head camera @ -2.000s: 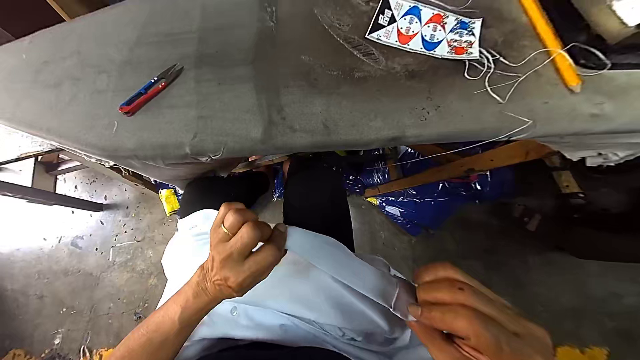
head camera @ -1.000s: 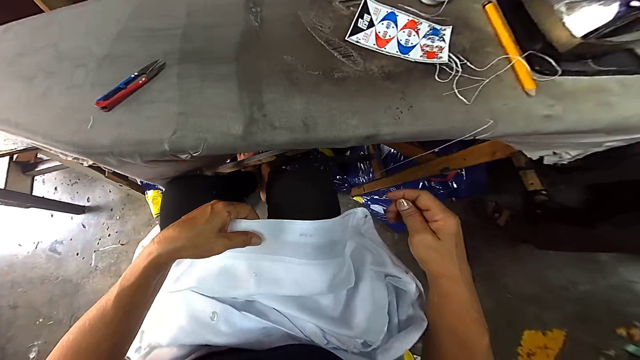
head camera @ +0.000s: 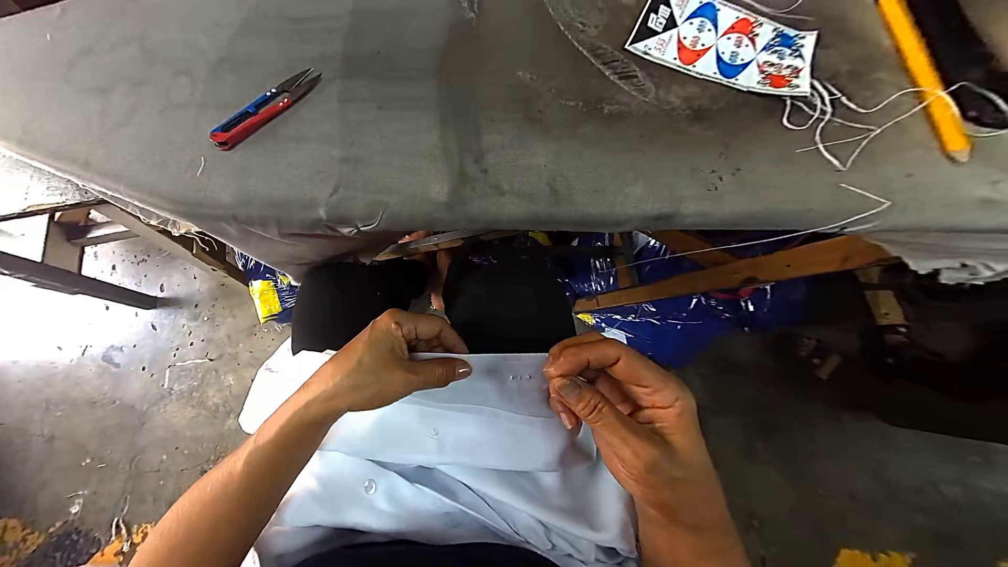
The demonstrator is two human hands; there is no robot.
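A light blue garment (head camera: 465,441) with small clear buttons lies across my lap. My left hand (head camera: 402,362) pinches its upper edge between thumb and fingers. At the right end of that edge is my right hand (head camera: 614,394), its thumb and index finger brought together; whether a needle or thread is between them is too small to tell. A short row of stitches or pins shows on the cloth beside the right fingers. A white thread (head camera: 756,238) runs from the table edge down toward the right hand.
Thread snips (head camera: 264,110) with red and blue handles lie on the grey cloth-covered table (head camera: 409,157). At the right are a printed card (head camera: 724,47), loose white thread (head camera: 827,126) and a yellow pencil (head camera: 925,79). Below are a wooden brace (head camera: 740,272) and blue plastic wrapping (head camera: 677,331).
My right hand has come in from the right to the garment's upper edge. My left hand stays at that edge as a second ago; two seconds ago it was a closed fist over the cloth.
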